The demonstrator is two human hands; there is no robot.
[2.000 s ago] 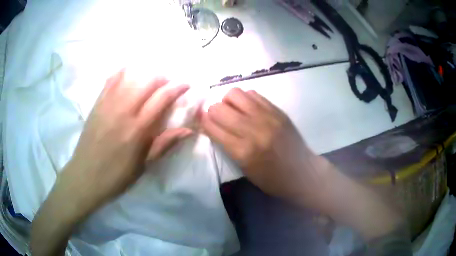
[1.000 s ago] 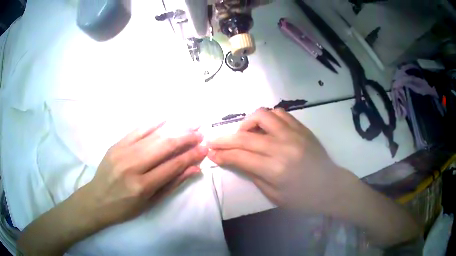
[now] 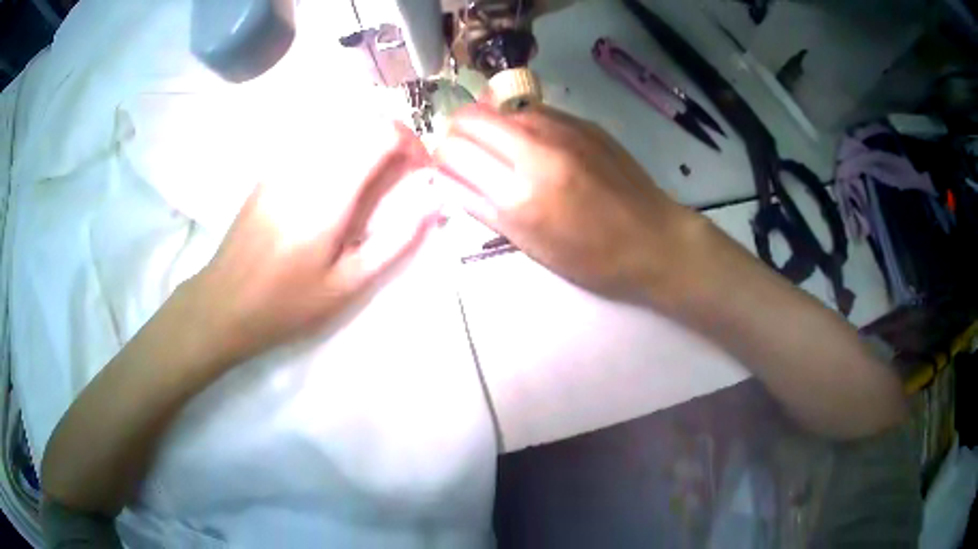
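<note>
The white garment piece [image 3: 354, 429] lies over the machine table and hangs down over its front edge. My left hand [image 3: 311, 247] lies on the cloth, its fingertips at the cloth's right edge just below the presser foot [image 3: 421, 105]. My right hand [image 3: 568, 193] is beside it, fingertips at the same edge near the needle. Both hands hold the cloth's edge; glare washes out the exact grip. The clear round guard [image 3: 455, 97] is partly behind my right fingers.
The cream ribbed knob [image 3: 516, 86] is right of the needle. Pink thread snips [image 3: 654, 88] and black shears [image 3: 788, 204] lie to the right. Purple-grey scraps [image 3: 882, 177] are at the far right. A grey-blue machine part [image 3: 242, 39] is at top left. The white table [image 3: 601, 354] has a dark front edge.
Both hands have moved up with the cloth's edge, from in front of the slide plate to the presser foot. The round metal disc is now hidden behind my right hand.
</note>
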